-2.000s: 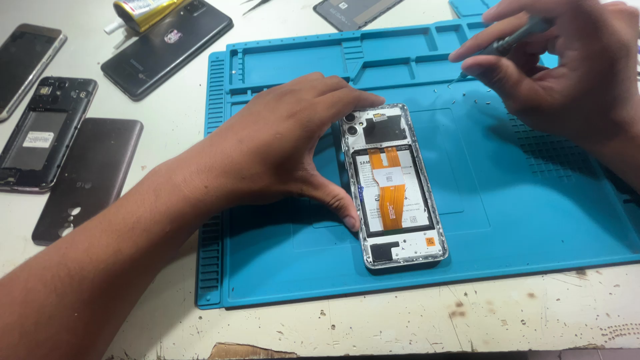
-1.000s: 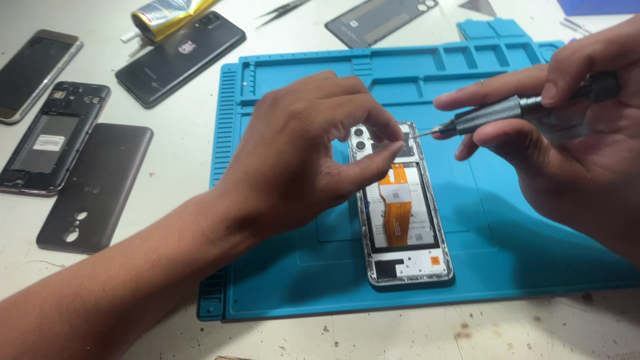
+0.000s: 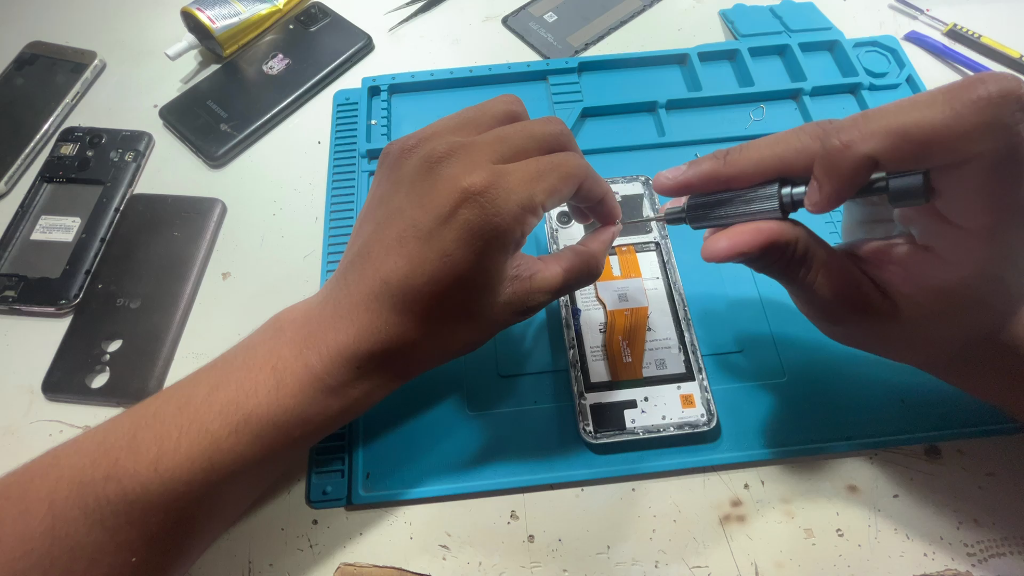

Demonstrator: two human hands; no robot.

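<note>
A smartphone with its back cover off (image 3: 644, 412) lies on a blue silicone repair mat (image 3: 416, 456). Orange flex cables (image 3: 628, 340) run over its battery. My right hand (image 3: 864, 216) grips a dark precision screwdriver (image 3: 732, 206) held nearly level, its tip pointing left above the phone's upper end. My left hand (image 3: 480, 216) hovers over the phone's upper left side, thumb and index finger pinched together at the screwdriver's tip. A tiny screw seems to be between those fingertips, but it is too small to be sure.
Left of the mat lie a dark Samsung phone (image 3: 264, 88), an opened phone (image 3: 72, 208), a brown LG back cover (image 3: 148, 296) and another phone (image 3: 40, 96). A yellow tube (image 3: 232, 24), tweezers (image 3: 416, 12), a grey back cover (image 3: 572, 24) and a blue pry tool (image 3: 948, 52) lie beyond.
My left hand has left the phone's edge, and its fingertips have come together above the phone. My right hand has brought the screwdriver down and left from the mat's upper right to those fingertips.
</note>
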